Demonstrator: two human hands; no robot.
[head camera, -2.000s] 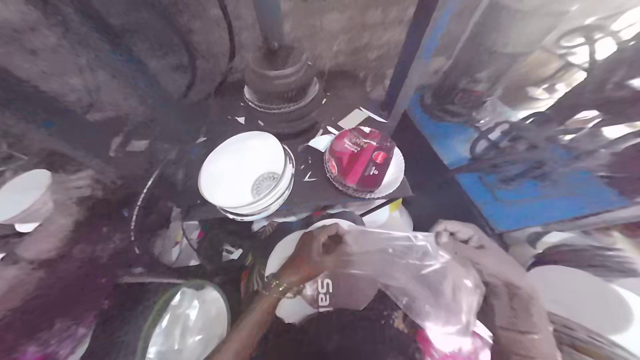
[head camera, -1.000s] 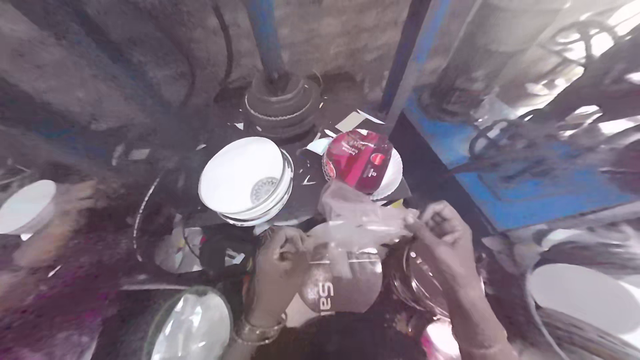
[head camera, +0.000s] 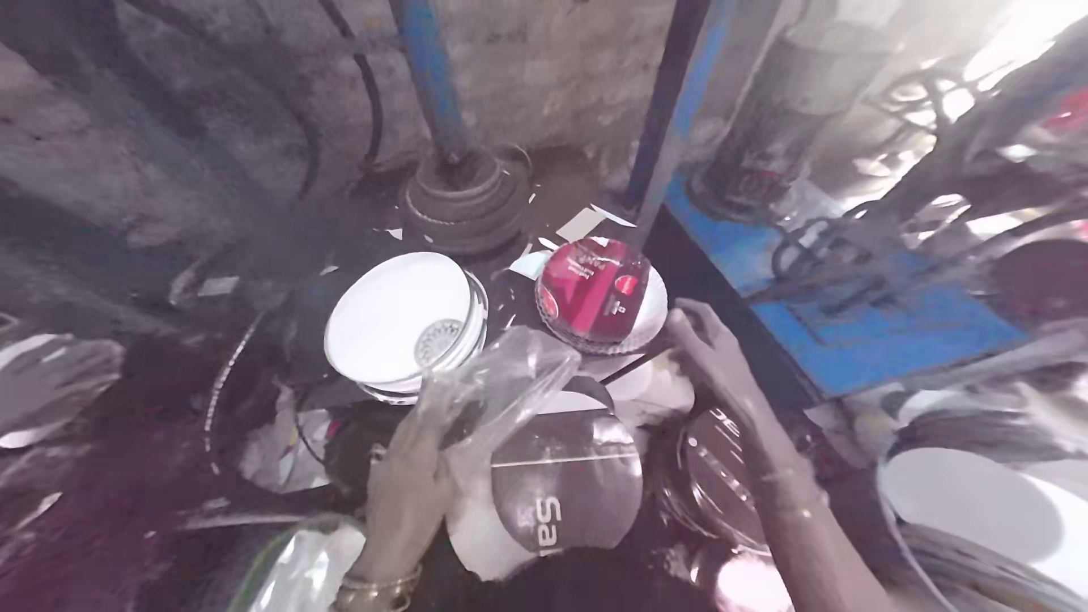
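My left hand (head camera: 412, 476), with bangles at the wrist, holds a clear plastic bag (head camera: 510, 382) that spreads toward the middle. My right hand (head camera: 710, 348) has its fingertips at the end of a thin dark stick-like piece (head camera: 633, 365), just right of the red printed discs. A stack of white round plates or bowls (head camera: 395, 319), the top one with a grey patterned patch, stands beyond my left hand. The red printed round discs (head camera: 586, 289) lie on a silvery fluted plate (head camera: 654, 306). Below the bag are brown printed discs (head camera: 569, 484) over white ones.
A round metal machine base (head camera: 463, 200) with a blue post rises behind the plates. Paper scraps (head camera: 580, 223) lie near it. At right are a blue metal surface (head camera: 875, 306) and a container of white discs (head camera: 969, 501). A bag-lined container (head camera: 310, 565) stands at lower left.
The clear bag, between both hands before, is now in my left hand alone. My right hand has moved away from it, up beside the red discs.
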